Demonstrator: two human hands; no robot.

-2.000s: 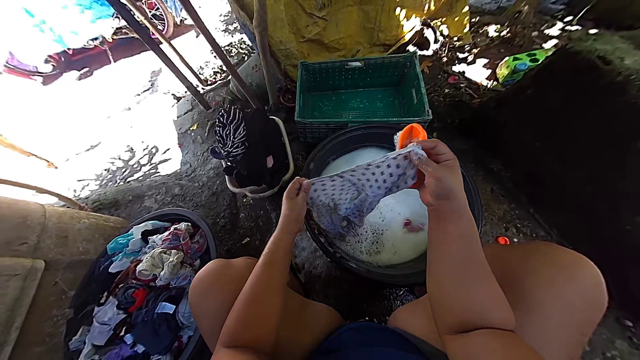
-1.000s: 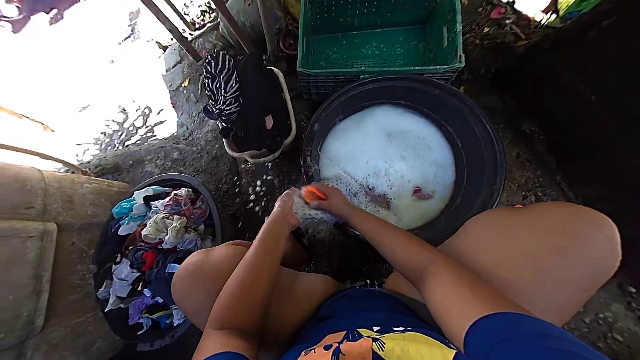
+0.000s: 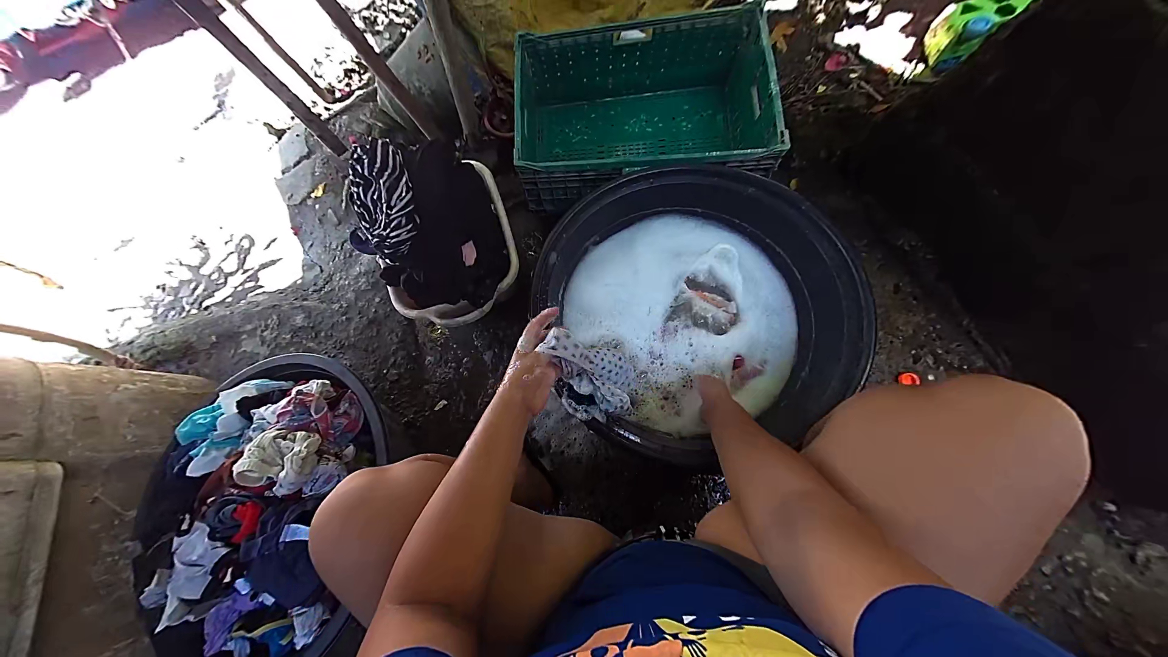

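Observation:
A black round basin (image 3: pixel 830 292) holds foamy, soapy water (image 3: pixel 620 265) with a garment partly showing through the suds. My left hand (image 3: pixel 531 367) is at the basin's left rim and grips a wet, polka-dotted cloth garment (image 3: pixel 593 370), which hangs over the rim. My right hand (image 3: pixel 714 392) is sunk in the water near the front of the basin; its fingers are hidden by foam, so whether it holds anything does not show.
Left of me stands a dark tub (image 3: pixel 374 411) heaped with mixed clothes. A pale-rimmed basket (image 3: pixel 506 228) of dark clothes is beyond it, with wooden poles behind. A green plastic crate (image 3: pixel 652 164) sits behind the basin. A small orange object (image 3: pixel 908 378) lies by my right knee.
The dotted garment was stretched between both hands, then bunched in them with an orange thing; now only my left hand visibly has it. My right hand has gone into the water.

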